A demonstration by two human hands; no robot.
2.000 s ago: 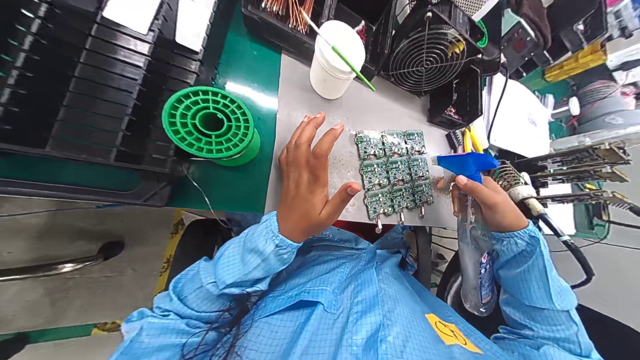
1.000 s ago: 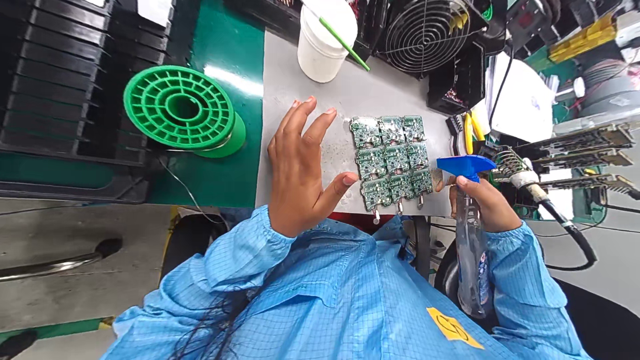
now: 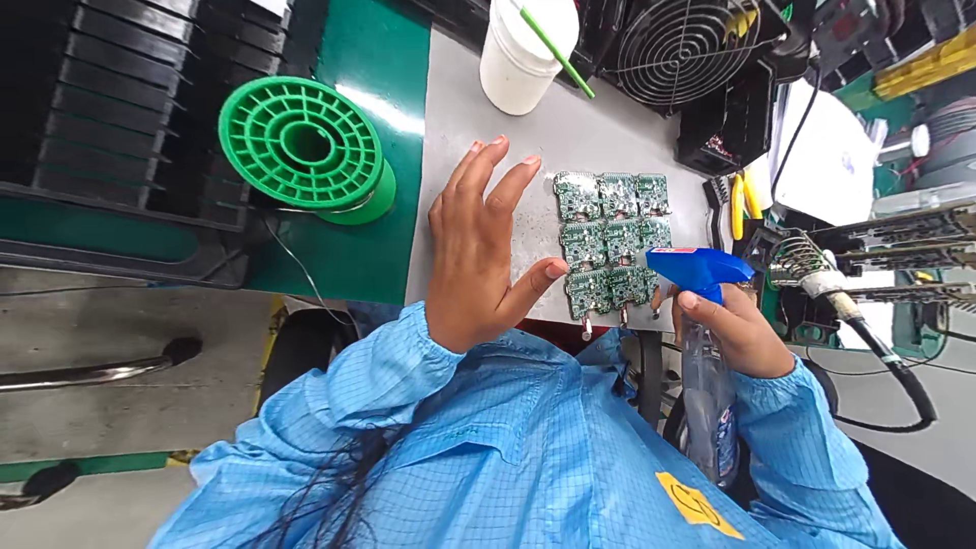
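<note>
My right hand (image 3: 724, 324) grips the neck of a clear spray bottle (image 3: 703, 396) with a blue trigger head (image 3: 698, 267). The nozzle points left over the lower right part of a panel of green printed circuit boards (image 3: 610, 242), which lies on a grey mat (image 3: 473, 99). Several small metal-tipped parts stick out from the panel's near edge. My left hand (image 3: 480, 252) is held with its fingers spread just left of the panel, and nothing is in it. Whether it touches the mat cannot be told.
A green plastic spool (image 3: 305, 145) of wire stands at left beside a black slotted rack (image 3: 114, 99). Behind the panel are a white tub (image 3: 526, 53) with a green stick (image 3: 557, 52) on it and a fan with a wire guard (image 3: 679, 53). At right are yellow-handled pliers (image 3: 738, 206) and a coiled soldering iron holder (image 3: 801, 255).
The spray bottle's head has come nearer to the circuit boards and now overlaps their lower right edge in the view. My left hand stays spread beside them.
</note>
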